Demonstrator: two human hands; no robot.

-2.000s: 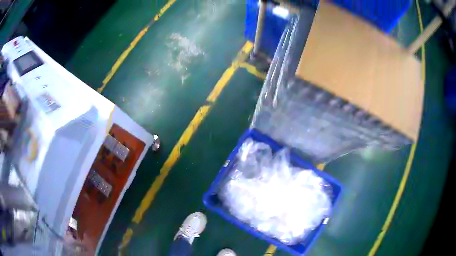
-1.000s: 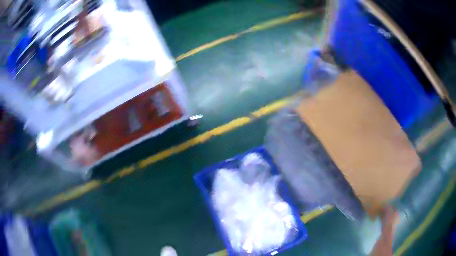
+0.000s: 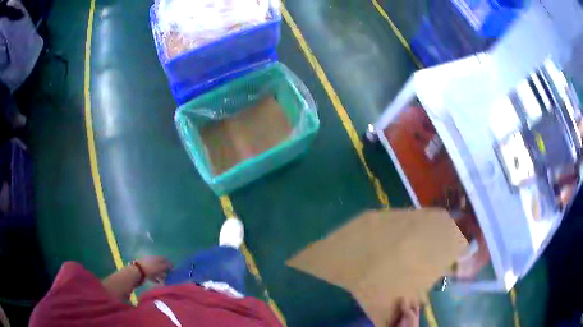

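Observation:
My right hand (image 3: pixel 406 313) grips the near edge of a flat brown cardboard sheet (image 3: pixel 383 252), low at the bottom right of the view. The sheet is held above the floor, tilted and slightly blurred. My left hand (image 3: pixel 152 268), with a red band at the wrist, is low at the left beside my blue trousers. It looks empty, with its fingers loosely apart. A green crate (image 3: pixel 265 163) with a clear liner stands on the floor ahead, with brown cardboard (image 3: pixel 246 131) in its bottom.
Beyond the green crate and against it stand stacked blue crates (image 3: pixel 224 57), the top one under clear film (image 3: pixel 211 22). A white machine cabinet (image 3: pixel 457 121) with a reddish-brown lower panel (image 3: pixel 415 150) is at the right. More blue crates are at top right. A person's grey clothing shows at upper left.
The view has turned from the wrapped stack and the blue crate of clear bags to the green crate. The cardboard sheet that lay on the stack is now in my right hand.

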